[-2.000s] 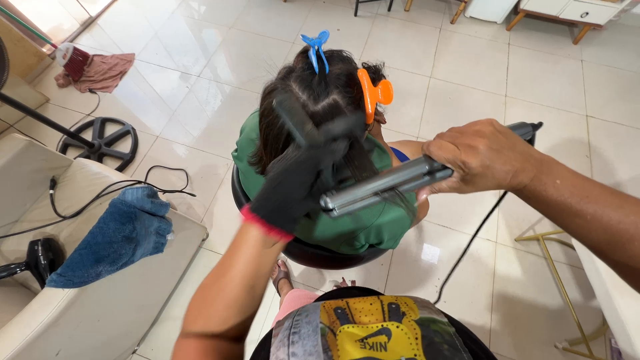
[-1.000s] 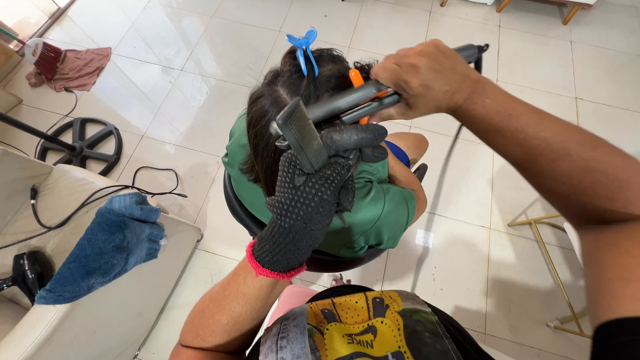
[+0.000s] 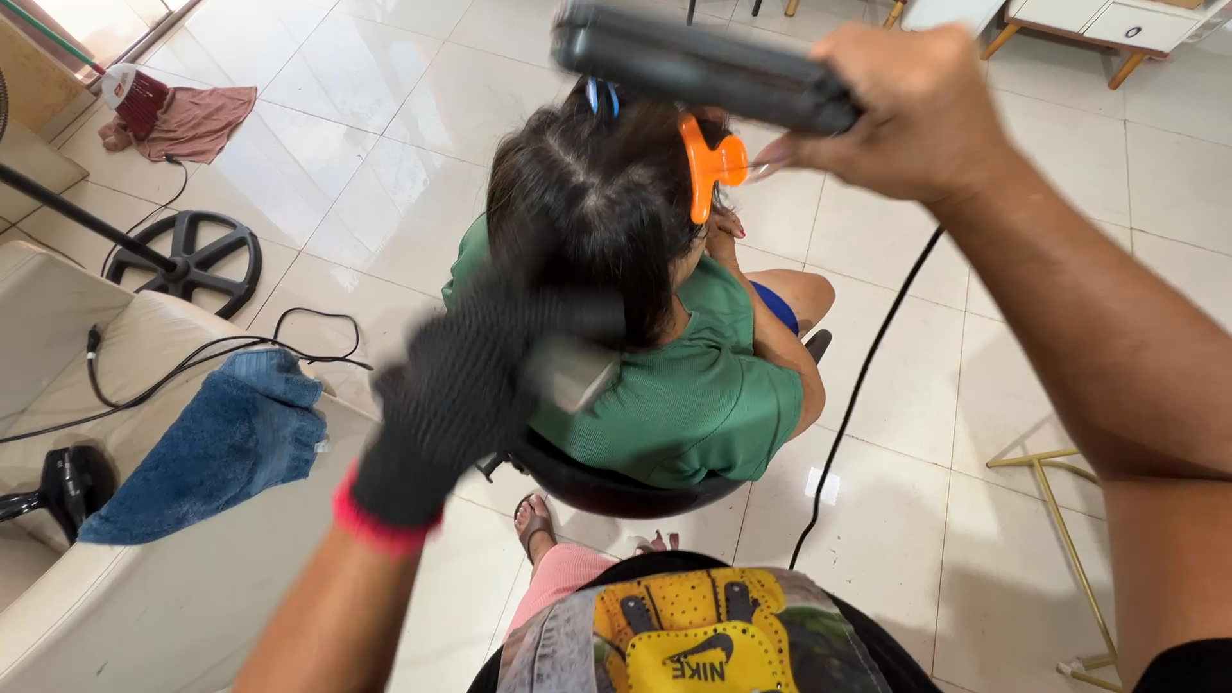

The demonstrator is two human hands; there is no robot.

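A seated person in a green shirt (image 3: 674, 414) has dark hair (image 3: 597, 207), parted on top. A blue clip (image 3: 603, 98), partly hidden, and an orange hair clip (image 3: 710, 168) are fixed in it. My right hand (image 3: 910, 111) grips a black hair straightener (image 3: 703, 67) above the head; its cord hangs down. My left hand (image 3: 472, 385), in a black glove with a red cuff, is blurred behind the head, around a dark object with a pale end (image 3: 576, 375), perhaps a comb or brush; its kind cannot be told.
At the left, a cream sofa (image 3: 221, 577) bears a blue towel (image 3: 217, 448), a black hair dryer (image 3: 77, 491) and a cable. Beyond it are a black wheel-like stand base (image 3: 188, 260), a broom (image 3: 140, 96) and a pink cloth (image 3: 207, 120). A gold metal frame (image 3: 1068, 539) stands at right.
The straightener, near the hair and my left hand one second ago, is now raised above the head. My left hand has moved away from it, toward the person's back.
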